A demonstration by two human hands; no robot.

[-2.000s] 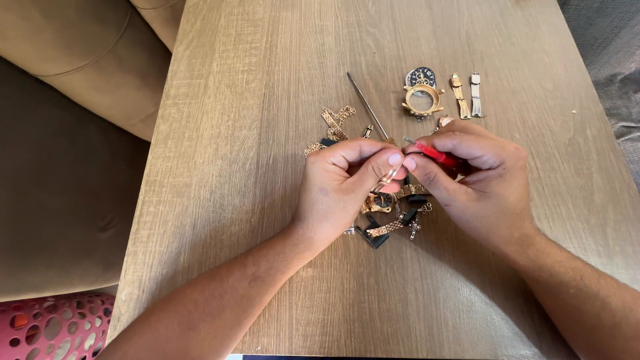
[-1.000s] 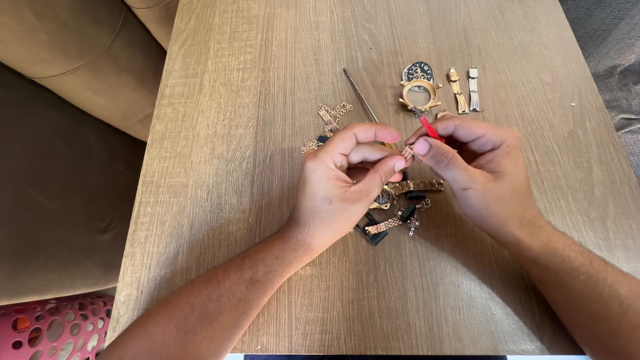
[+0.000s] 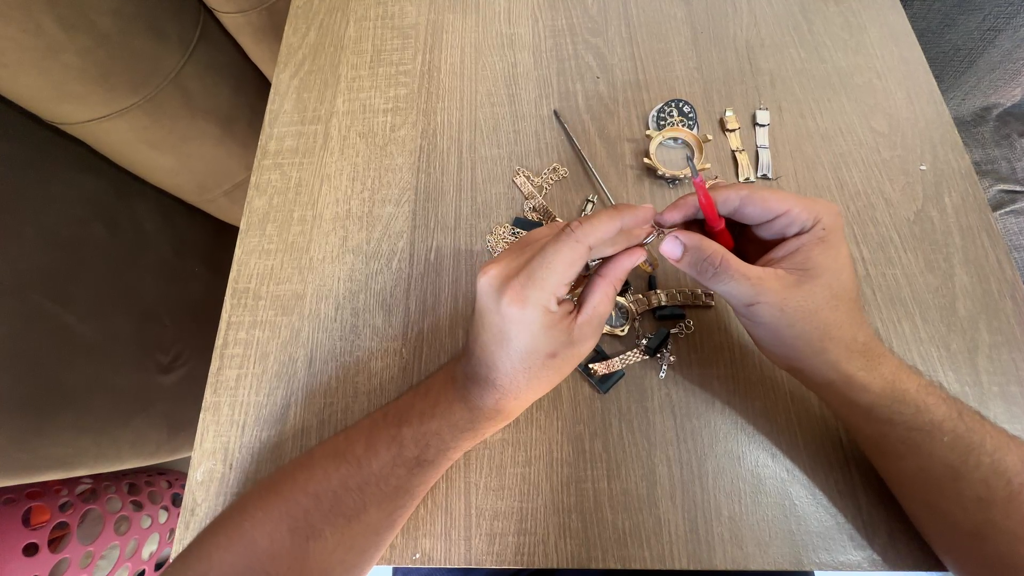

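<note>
Between its thumb and fingertips my left hand (image 3: 552, 296) pinches a small metal piece (image 3: 654, 235), seemingly a watch-band link or clasp part. My right hand (image 3: 776, 264) touches the same piece with thumb and index finger and holds a red-handled tool (image 3: 712, 212), its metal tip pointing up and away over a gold watch case (image 3: 677, 154). Beneath the hands lie a gold wristwatch (image 3: 618, 317) with a link bracelet (image 3: 676, 298), a rose-gold band piece (image 3: 616, 362) and black blocks (image 3: 658, 342). My left hand partly hides this pile.
A black watch dial (image 3: 676, 114) touches the case. Right of it lie a gold clasp (image 3: 738, 144) and a silver clasp (image 3: 763, 144). A thin metal rod (image 3: 582, 154) and gold chains (image 3: 504, 238) lie beyond my left hand. A pink perforated basket (image 3: 88, 524) stands left of the table.
The red tool has swung from lying across my right hand to pointing up and away. My left fingers have straightened around the small piece.
</note>
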